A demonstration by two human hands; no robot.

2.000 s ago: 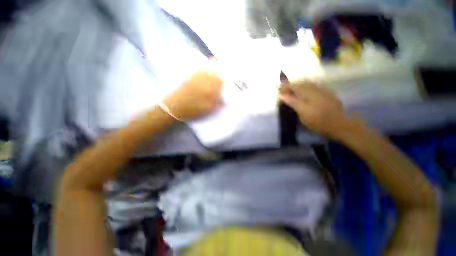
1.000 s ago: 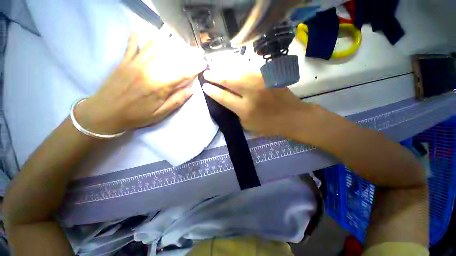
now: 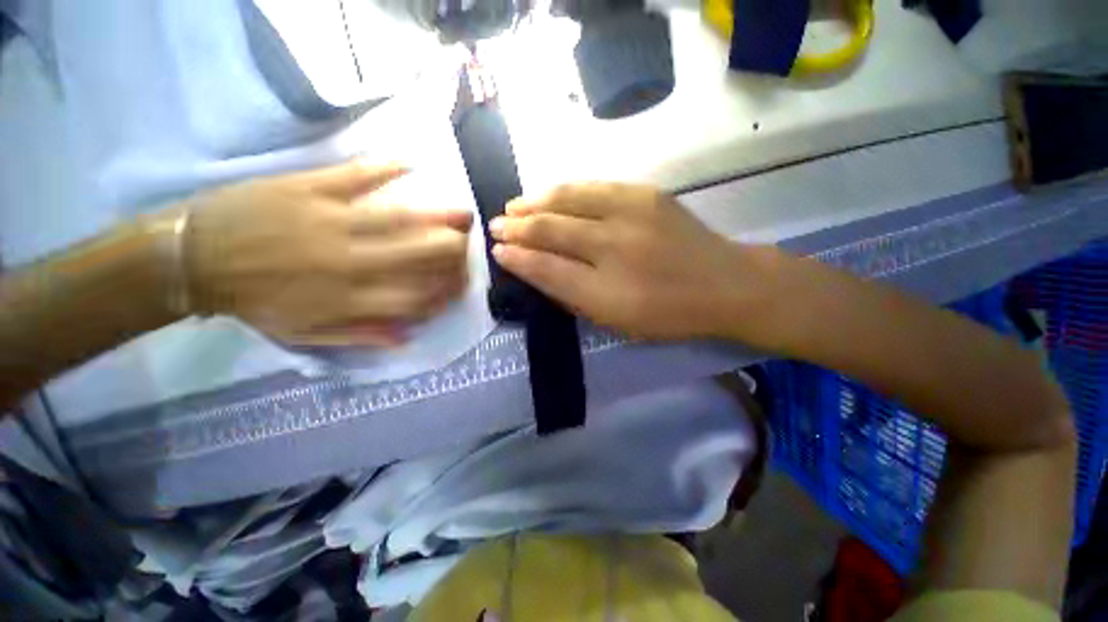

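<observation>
A navy-black strip (image 3: 559, 371) runs from the presser foot (image 3: 471, 55) over the light grey-white panel (image 3: 437, 334) and hangs across the table's front edge. My right hand (image 3: 620, 255) has its fingertips on the strip, below the foot, holding it at the panel's right edge; its thumb is not clearly seen. My left hand (image 3: 340, 261) is motion-blurred over the panel, left of the strip, with fingers partly curled; whether it grips cloth is unclear. Bright lamp glare hides the stitching spot.
A dark grey ribbed knob (image 3: 626, 61) is right of the foot. Yellow-handled scissors (image 3: 844, 55) lie behind with dark scraps (image 3: 768, 34). A dark flat rectangle (image 3: 1063, 131) is at right. Cloth (image 3: 583, 468) lies below the ruler-marked edge (image 3: 304, 419); a blue crate (image 3: 863, 468) is lower right.
My left hand has moved back from the presser foot, down and slightly left. My right fingertips sit lower on the strip, farther from the foot. The camera view has shifted, placing the machine head higher.
</observation>
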